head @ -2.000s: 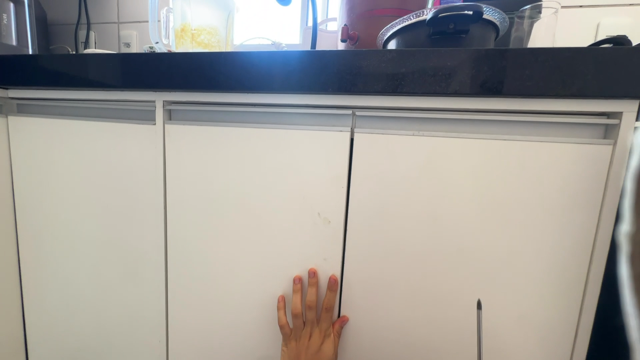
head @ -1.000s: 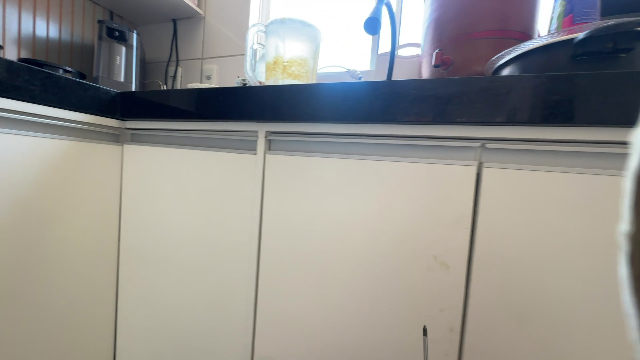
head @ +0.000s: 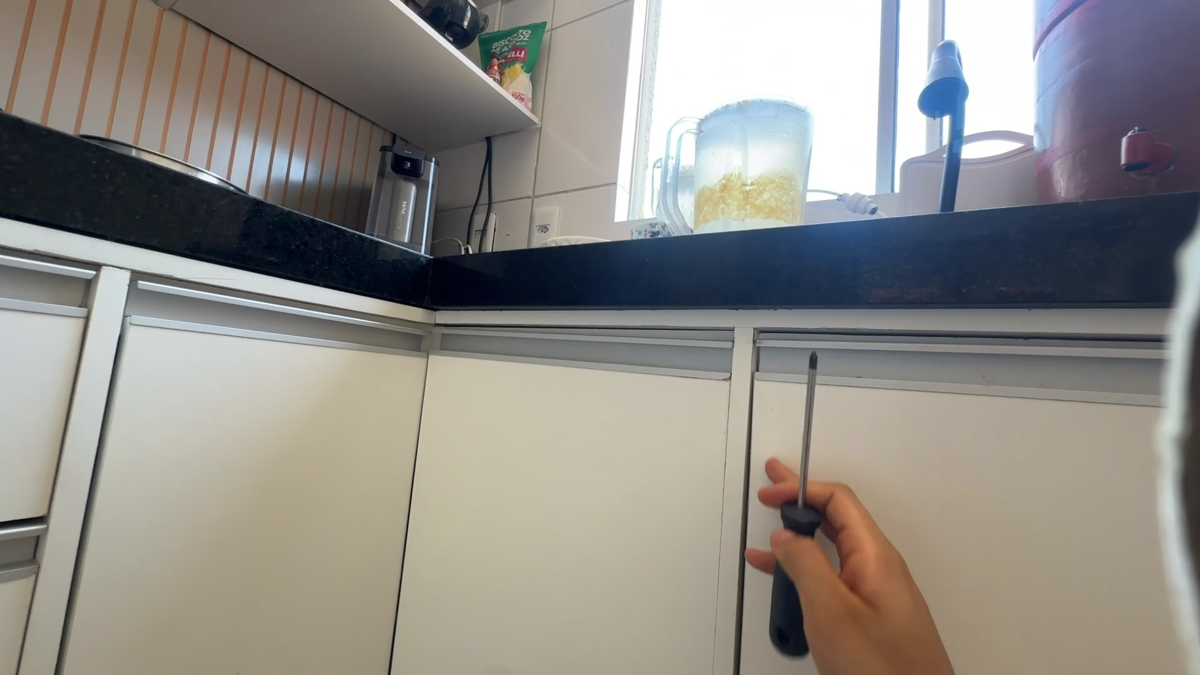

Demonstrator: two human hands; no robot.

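Note:
My right hand (head: 858,562) holds a Phillips screwdriver (head: 789,581) by its black handle, between thumb and fingers. The metal shaft points up, and its tip appears over the recessed grip strip at the top of a white cabinet door (head: 1012,506). The fingertips show in front of that door's left edge; whether they touch it I cannot tell. To the left is another white cabinet door (head: 572,506). My left hand is out of the frame.
A black stone countertop (head: 750,267) runs above the doors and turns at a corner. On it stand a blender jar (head: 750,169) with yellow contents, a dark faucet (head: 951,141), a red container with a tap (head: 1106,103) and a silver appliance (head: 403,202). A shelf (head: 375,66) hangs upper left.
The view has swung far to the left. A hand that was spread against a cabinet door two seconds ago is gone from sight. The screwdriver, earlier showing only its shaft, is now higher, with my right hand visible.

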